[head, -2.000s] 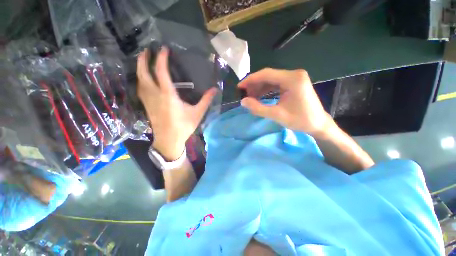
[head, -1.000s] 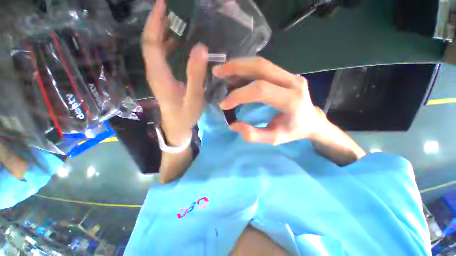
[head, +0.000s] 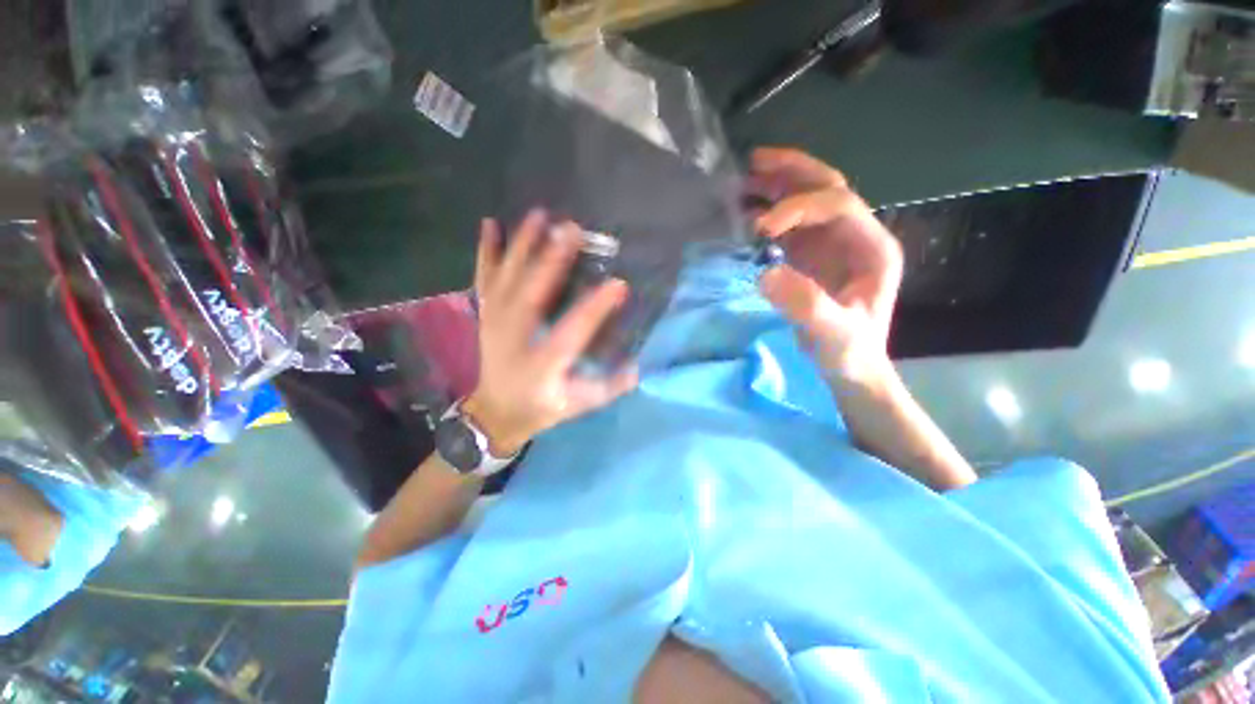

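A clear, shiny bag (head: 633,165) with a flat dark part inside is in front of me, over the bench's near edge. My left hand (head: 544,323) holds it at its lower left, fingers spread across the dark surface near a small pale strip. My right hand (head: 833,261) is at the bag's right edge, fingers curled, with a small dark part (head: 768,250) at the fingertips. The part is blurred, and I cannot tell if it touches the bag.
Bagged housings with red stripes (head: 152,289) lie at left, with more clear bags behind. A barcode label (head: 445,105) is on the green bench. A thin pointed tool (head: 812,58) and a tan carton (head: 647,17) are at the back. A black bin (head: 1012,268) is at right. Another person's arm shows at far left.
My left hand has taken hold of the bag, and the bag has come off the bench towards me. The barcode label is now uncovered. My right hand has moved a little right.
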